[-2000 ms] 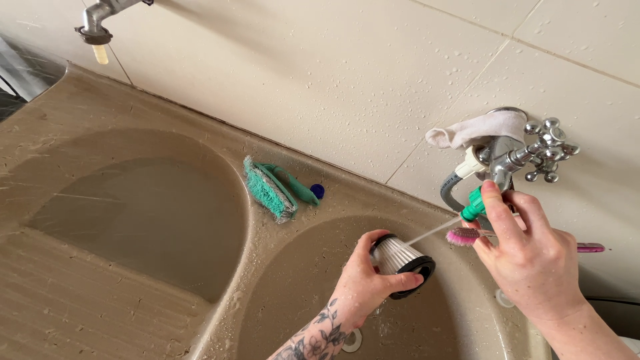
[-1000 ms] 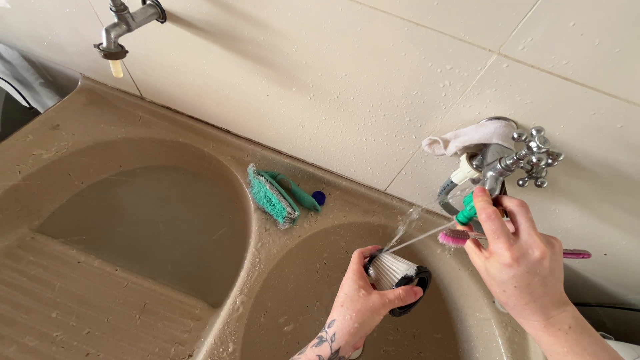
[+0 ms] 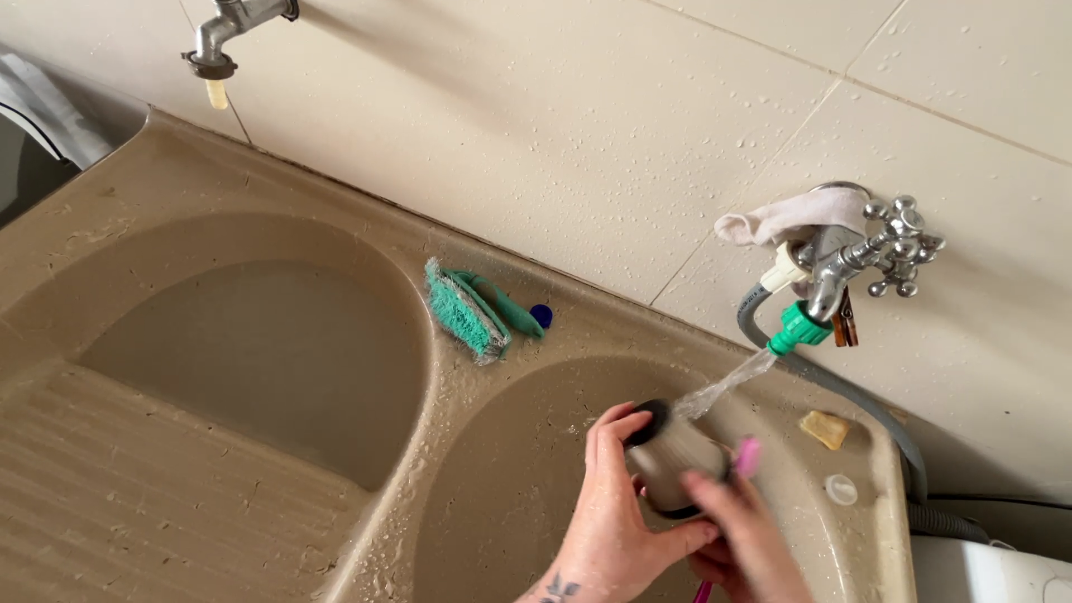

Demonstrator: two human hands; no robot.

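My left hand grips a pleated cylindrical filter with black end rings, over the right basin. My right hand, blurred, is at the filter's lower right side and holds a pink brush; its bristle end and part of the handle show around the fingers. Water runs from the green hose connector on the chrome tap down to the filter's upper end. How the right fingers close on the brush is partly hidden.
A green scrub brush and a blue cap lie on the ridge between basins. Cloudy water fills the left basin. A yellowish piece and a clear cap lie on the right rim. A grey hose runs behind.
My right hand has left the green connector and moved down to the filter with the pink brush. The filter is tilted differently, and the water stream is wider.
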